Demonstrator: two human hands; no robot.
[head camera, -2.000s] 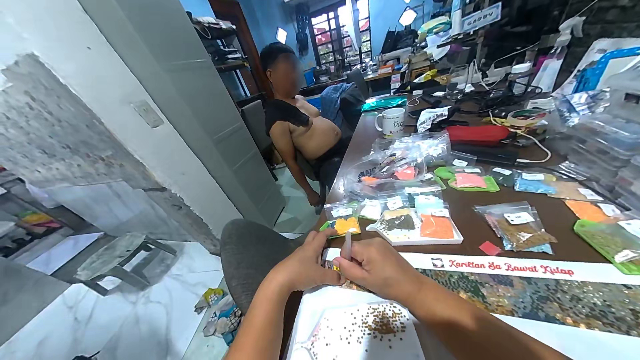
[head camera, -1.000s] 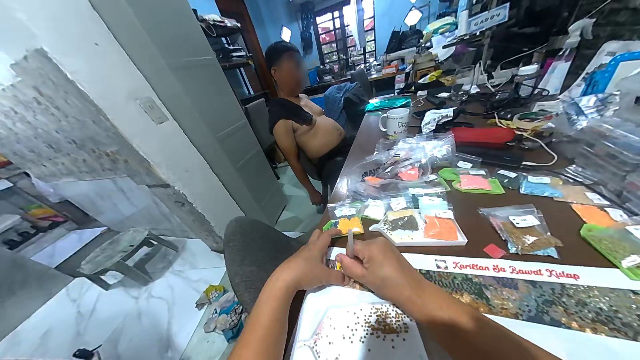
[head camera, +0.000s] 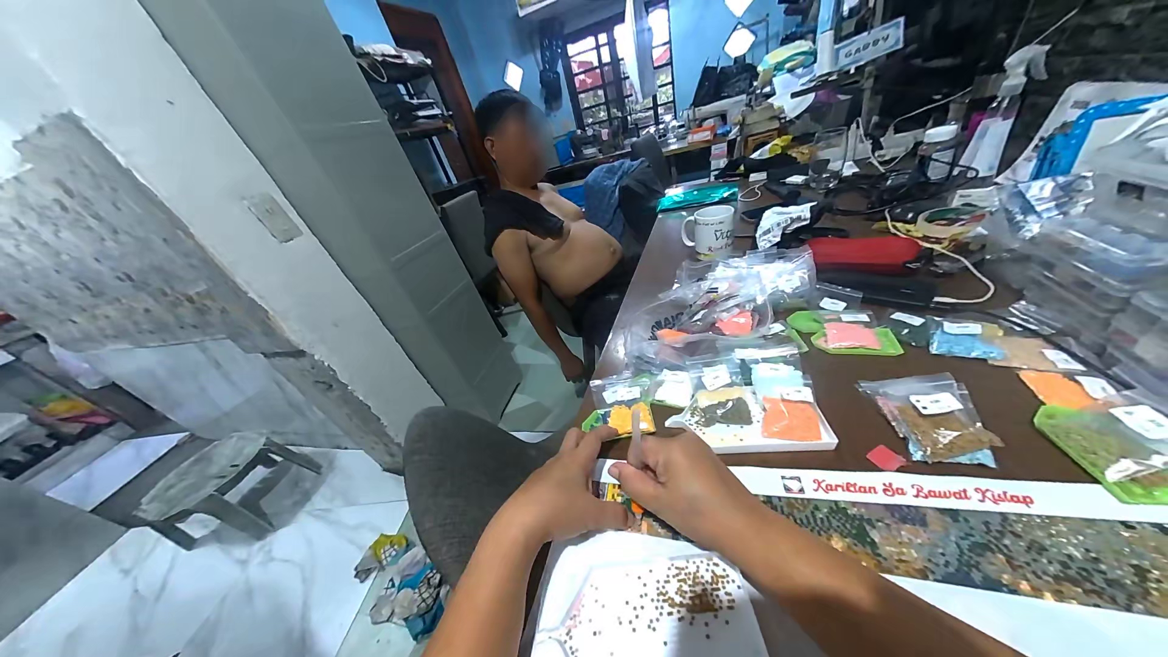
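Observation:
My right hand (head camera: 680, 474) grips a slim pale pen-like tool (head camera: 636, 438), held upright over the left end of a diamond painting canvas (head camera: 912, 547). Close beside it, my left hand (head camera: 570, 493) rests on the canvas edge with fingers spread and thumb toward the tool; nothing shows in its grasp. A white tray (head camera: 558, 602) with scattered small brown beads (head camera: 698, 589) lies just below both hands. Above them is a small bag of yellow beads (head camera: 630, 418). The tool's lower tip is hidden by my fingers.
A white tray (head camera: 826, 440) holds bags of dark and orange beads. More bead bags (head camera: 935, 415), green trays (head camera: 1095, 461), a mug (head camera: 710, 230) and a red pouch (head camera: 862, 253) lie farther off. A person (head camera: 557, 228) sits beyond the table's left edge.

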